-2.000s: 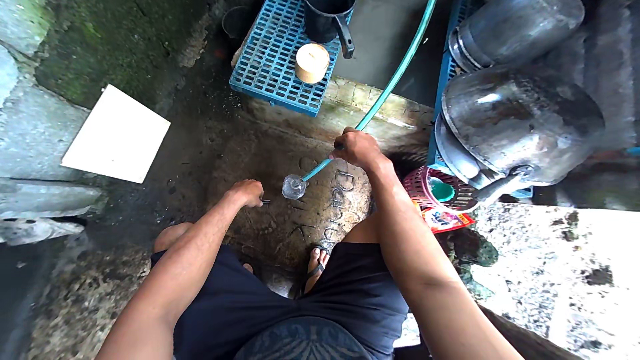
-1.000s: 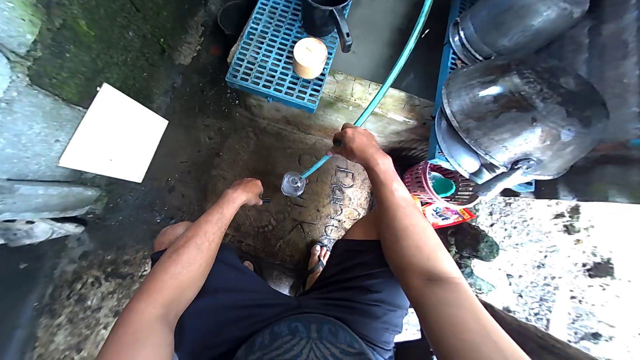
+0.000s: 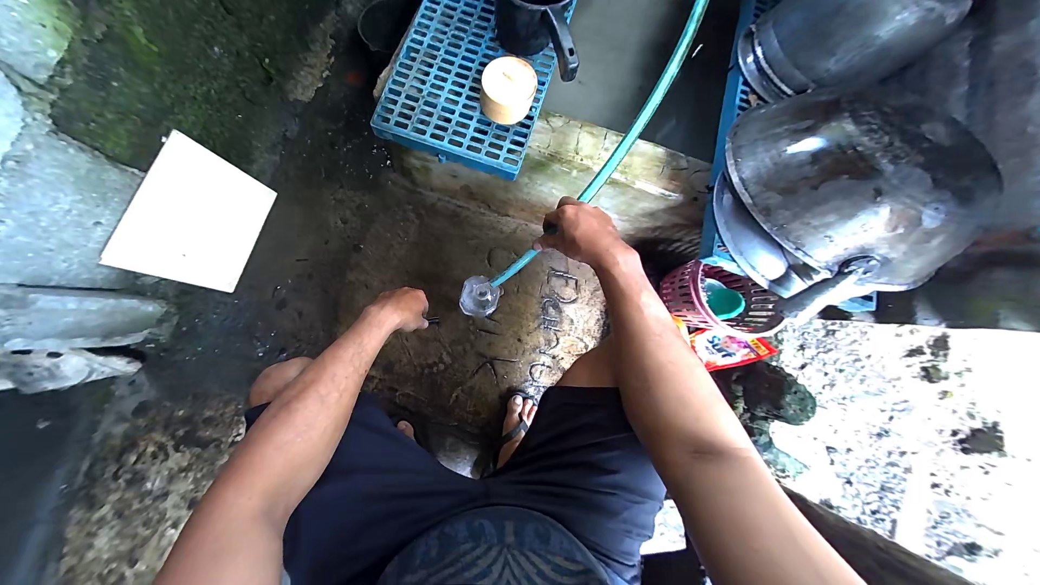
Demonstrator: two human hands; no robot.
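Note:
My right hand (image 3: 581,231) is closed around a green garden hose (image 3: 642,122), whose end points down to the left. At that end, a small clear glass or plastic vessel (image 3: 479,296) stands on the wet concrete floor (image 3: 439,244), its inside hard to make out. My left hand (image 3: 402,309) is to the left of the vessel, fingers curled on a thin dark item (image 3: 433,320) that sticks out to the right; most of it is hidden by the hand.
A blue plastic rack (image 3: 455,89) bears a dark jug (image 3: 528,24) and a round tan container (image 3: 509,88). Large metal pots (image 3: 861,187), a pink basket (image 3: 682,296) and a red detergent packet (image 3: 731,349) lie at right. A white board (image 3: 191,211) rests at left.

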